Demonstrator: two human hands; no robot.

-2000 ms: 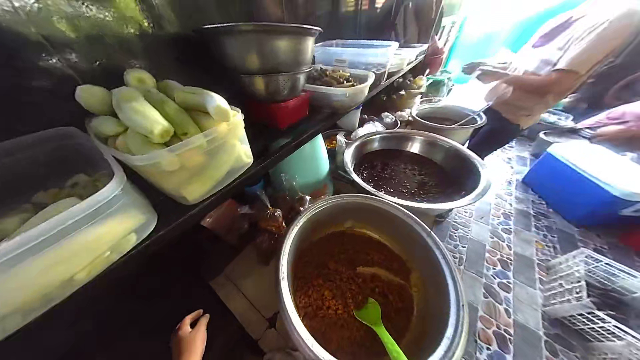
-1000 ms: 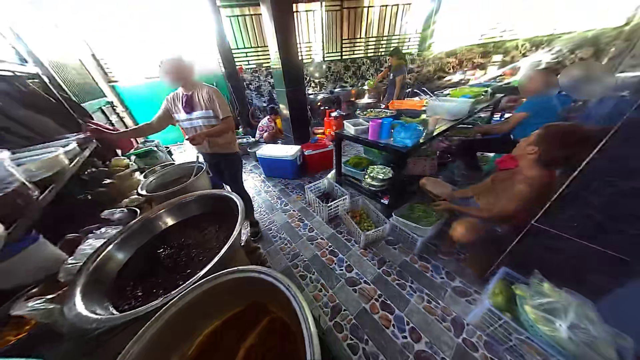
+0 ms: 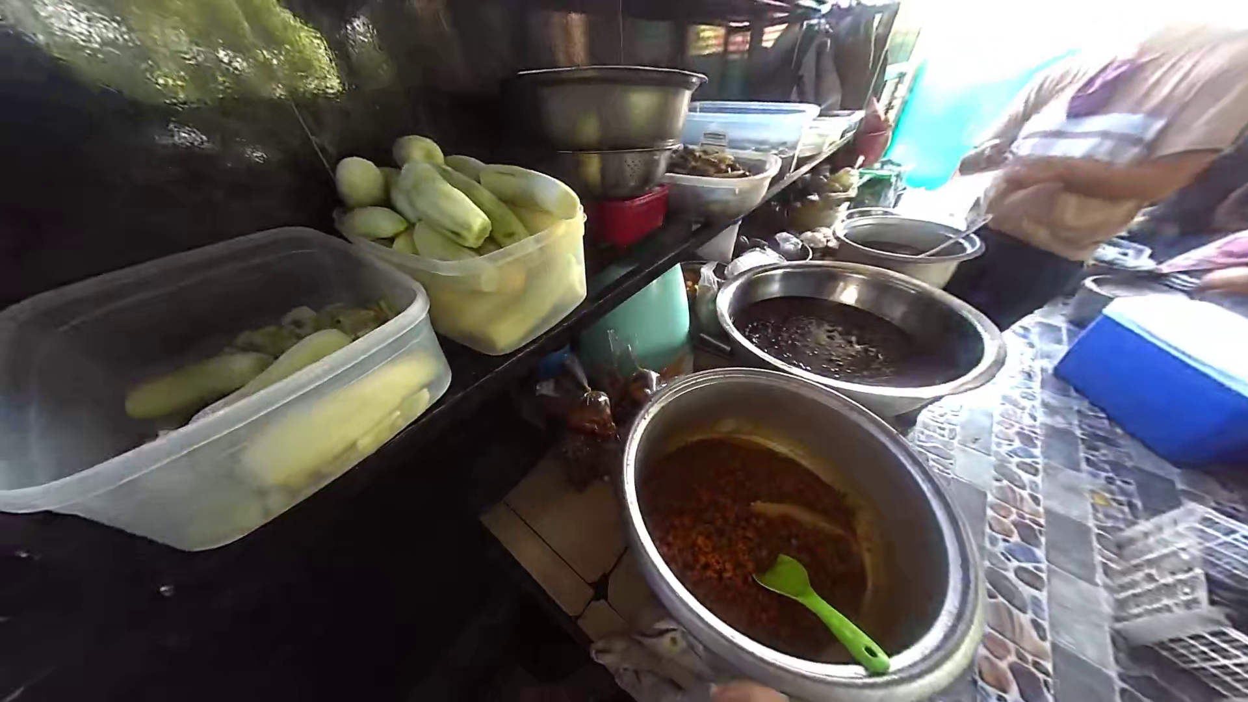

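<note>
Only a sliver of a hand, seemingly my left hand (image 3: 747,692), shows at the bottom edge, against the near rim of a large metal pot (image 3: 951,624); its grip is hidden. My right hand is out of view. The pot contains a reddish-brown, oily food mixture (image 3: 721,517). A green plastic spatula (image 3: 819,609) rests in it, blade in the food and handle against the rim. Just left of the pot's near side lies a crumpled cloth (image 3: 648,663). Behind the pot, a wide metal basin (image 3: 936,327) holds dark liquid.
Two plastic tubs of peeled pale-green vegetables (image 3: 224,409) (image 3: 507,292) stand on the black shelf (image 3: 478,375) at left, near stacked metal bowls (image 3: 614,117). Farther back are another pot (image 3: 907,234) and a standing person (image 3: 1102,166). A blue cooler (image 3: 1150,380) and white crates (image 3: 1180,595) are at right.
The view swung right across the room and came back to the pots. The hand seen low at left two seconds ago is gone from there; a sliver of hand now shows by the pot.
</note>
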